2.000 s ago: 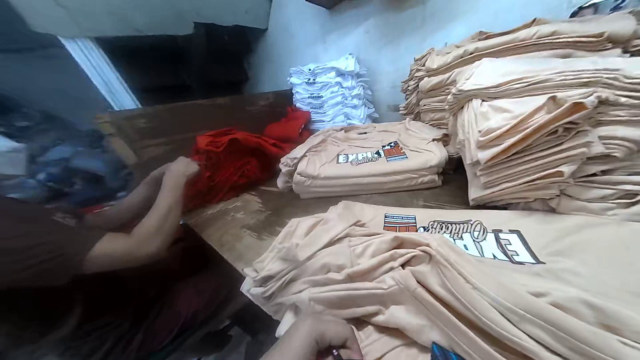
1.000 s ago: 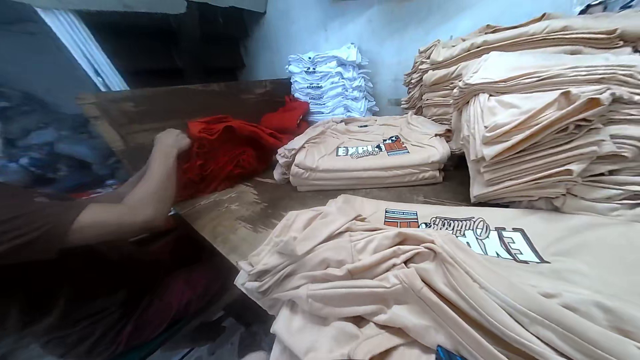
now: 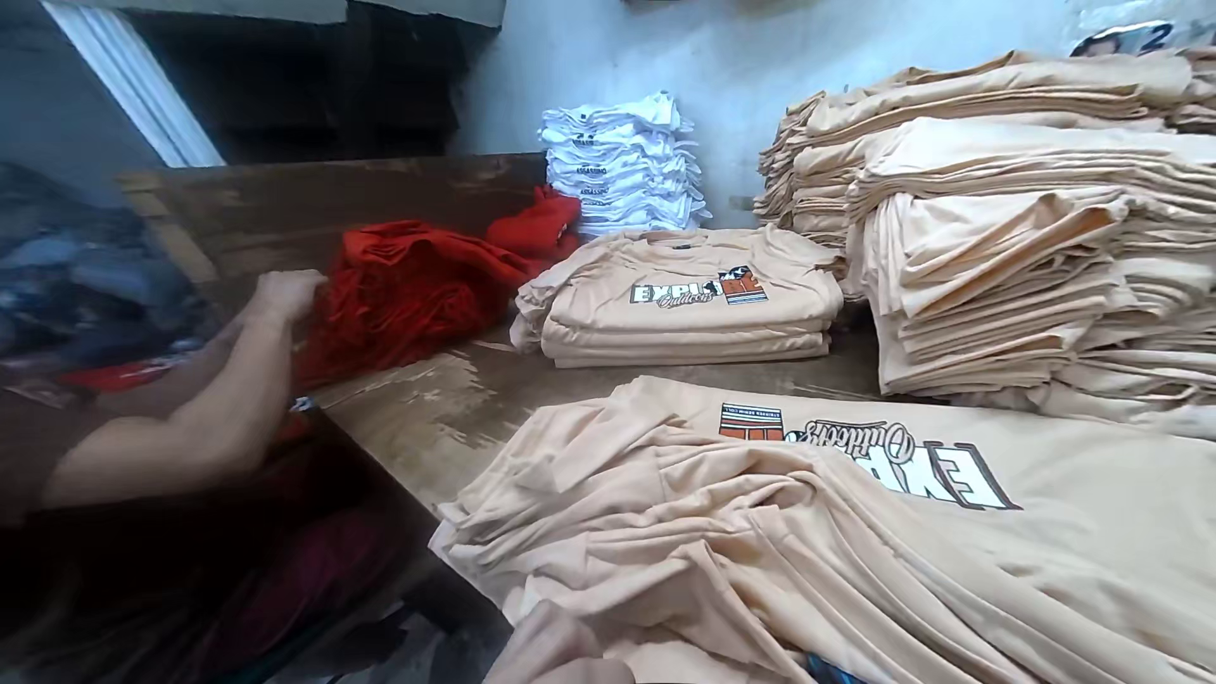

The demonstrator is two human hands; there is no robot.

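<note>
Loosely bunched beige T-shirts (image 3: 703, 532) lie on the wooden table (image 3: 427, 408), spilling over its near left edge. Beside them a beige printed shirt (image 3: 1073, 465) is spread out, its print upside down from here. At the bottom edge, what looks like part of my left hand (image 3: 581, 671) is against the bunched cloth; it is blurred and cut off, and its fingers cannot be made out. My right hand is out of view. Past the bunch sits a neat pile of folded beige T-shirts (image 3: 689, 323) with a printed front on top.
Tall stacks of folded beige garments (image 3: 1007, 275) stand at the right. White folded shirts (image 3: 617, 166) are stacked by the wall. Red garments (image 3: 408, 294) lie heaped at the back left, with another person's hand (image 3: 290, 290) against them. A wooden board (image 3: 351, 209) rises behind the heap.
Two seconds ago my left hand showed more clearly on the bunched beige shirts; one second ago it was almost out of view. The other person's hand has stayed by the red heap.
</note>
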